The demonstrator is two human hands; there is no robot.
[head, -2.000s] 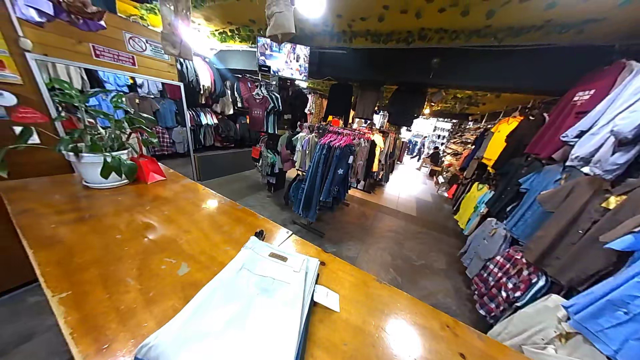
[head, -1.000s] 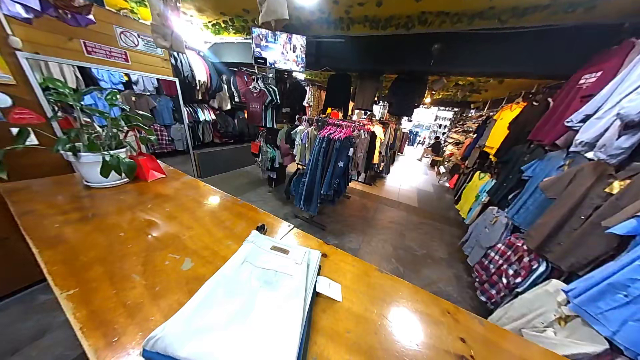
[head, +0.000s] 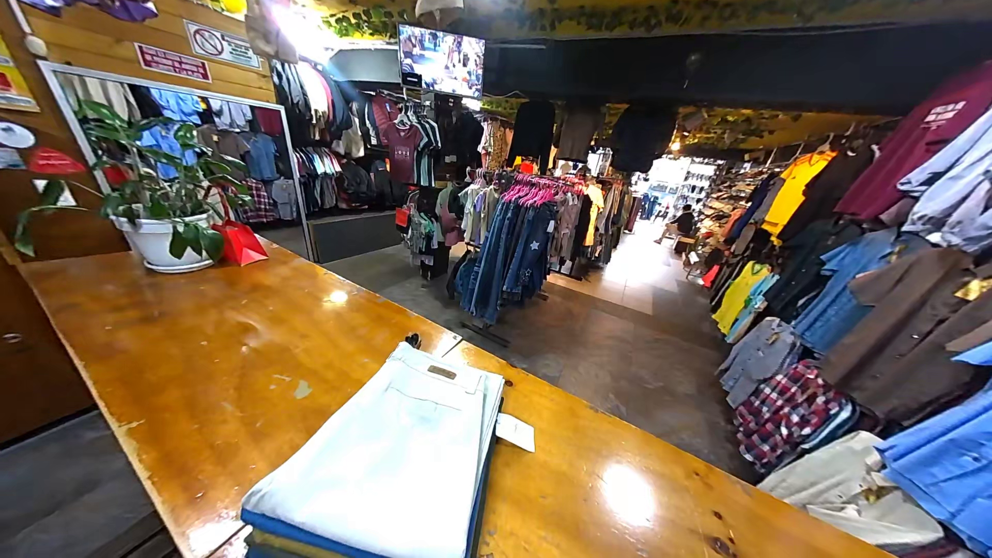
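Note:
Neither my left hand nor my right hand shows in the head view. A stack of folded trousers lies at the bottom centre on a varnished wooden counter (head: 209, 387). Its top piece is a pair of very light, whitish-blue jeans (head: 387, 457) with a brown patch at the waistband. Blue and olive-brown fabric edges show beneath it. A white paper tag (head: 515, 432) sticks out from the stack's right side onto the wood. Something small and black (head: 413, 339) pokes out behind the waistband.
A potted plant (head: 167, 240) and a red paper bag (head: 242, 242) stand at the counter's far left end. Beyond the counter are a rack of jeans (head: 504, 252), shirts hanging along the right wall (head: 891, 310), a mirror (head: 298, 178) and a screen (head: 442, 60). A seated person (head: 683, 222) is far back.
The view has shifted slightly, and more of the stack's lower layers shows at its near end. Nothing on the counter has plainly moved.

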